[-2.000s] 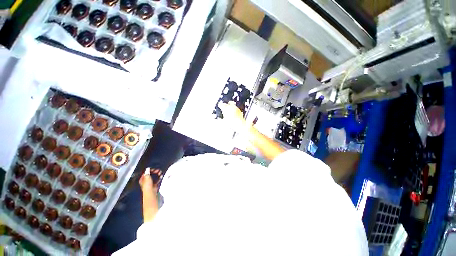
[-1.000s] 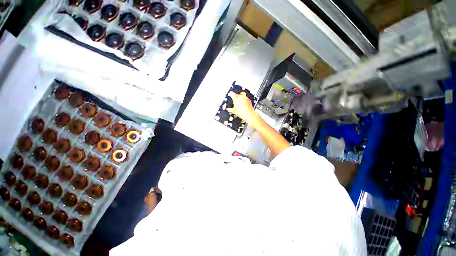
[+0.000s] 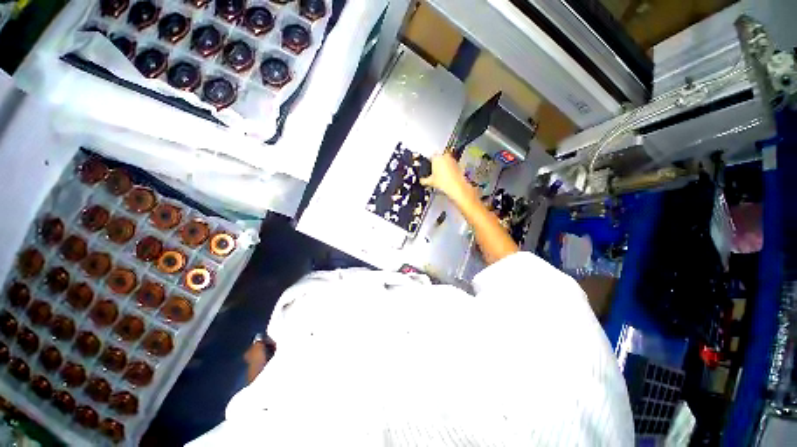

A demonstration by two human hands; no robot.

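My right hand (image 3: 444,172) reaches over the upper right edge of a black fixture plate (image 3: 400,194) with light and brass spots. The plate sits on the white machine's flat top. The fingers are bent down at the plate; whether they hold a part is unclear. My left hand (image 3: 256,356) is small and mostly hidden beside my white sleeve, low at centre left. Its fingers and anything in it cannot be made out. A blister tray (image 3: 188,343) at the left holds rows of copper-brown round parts, a few with pale centres.
A second tray (image 3: 262,94) with dark-topped round parts lies at the upper left. Right of the plate are a box with a red display (image 3: 505,157), a second dark fixture (image 3: 514,214) and a metal machine head (image 3: 577,179). Blue shelving (image 3: 769,227) stands far right.
My right hand has moved from the plate's middle to its upper right edge, uncovering more of the plate. My left hand has drawn down and is more hidden by the sleeve.
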